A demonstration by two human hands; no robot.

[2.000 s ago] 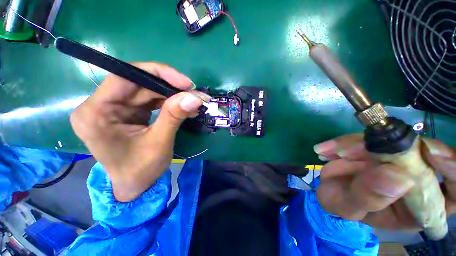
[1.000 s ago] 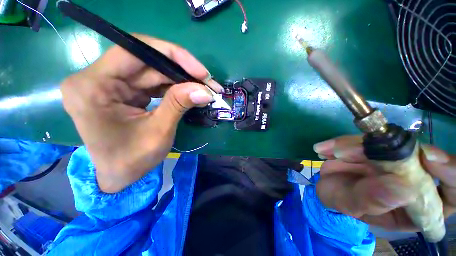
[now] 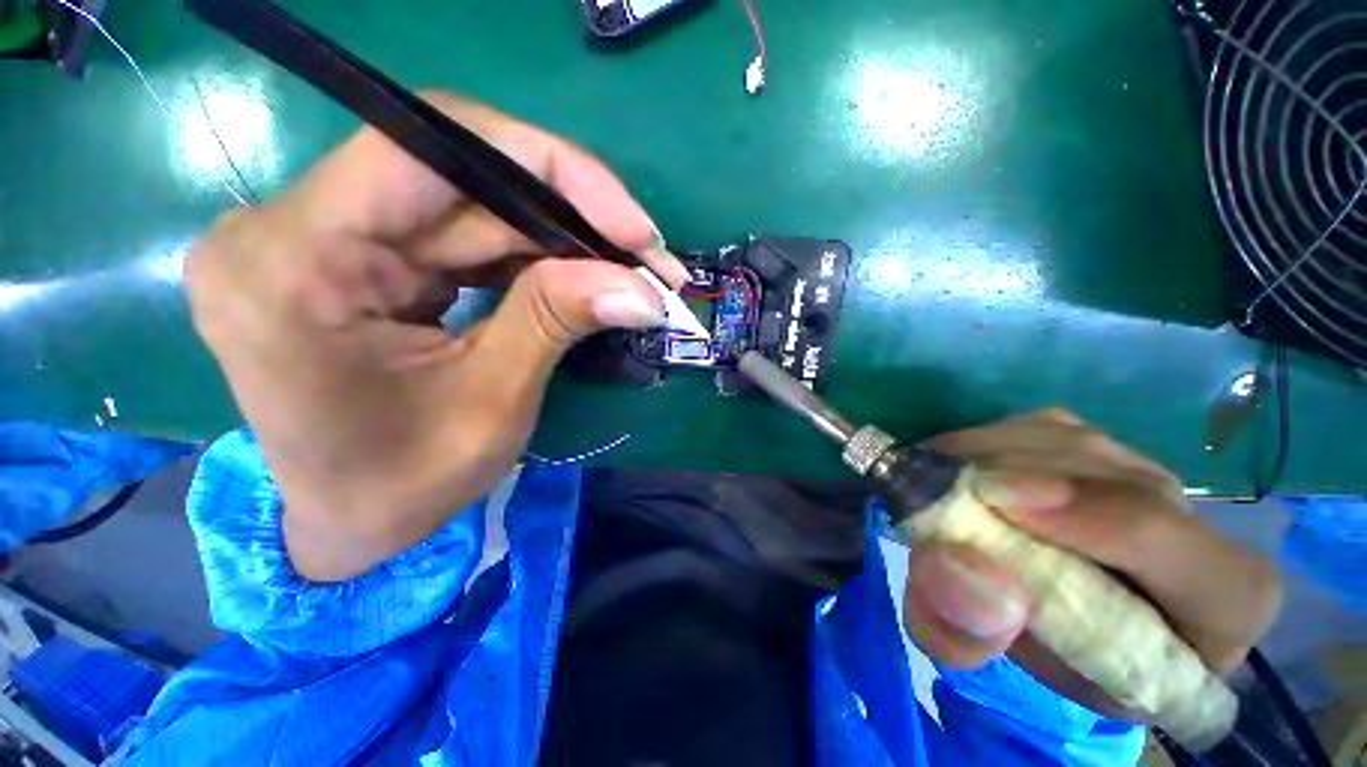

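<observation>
My left hand [image 3: 405, 315] holds the black tweezers [image 3: 435, 143] slanting down to the right, their pale tips inside the open device housing [image 3: 688, 349]. The housing sits in the black soldering fixture [image 3: 810, 307] with white lettering. A blue circuit board [image 3: 733, 312] and thin red wires show inside it. My right hand [image 3: 1072, 547] grips the soldering iron [image 3: 1034, 592] by its cream taped handle. Its barrel points up-left and its tip is at the right lower side of the board; the exact contact is too small to tell. My fingers hide the fixture's left part.
A second housing [image 3: 630, 12] is cut off at the top edge, its red wire ending in a small white plug [image 3: 754, 75]. The fume fan [image 3: 1297, 165] stands right. Thin solder wire [image 3: 143, 72] runs from the far left. The green mat [image 3: 990, 360] ends before my lap.
My right hand has moved left and down, bringing the iron's tip from above the mat to the housing. The tweezers remain in the housing. The view has shifted slightly.
</observation>
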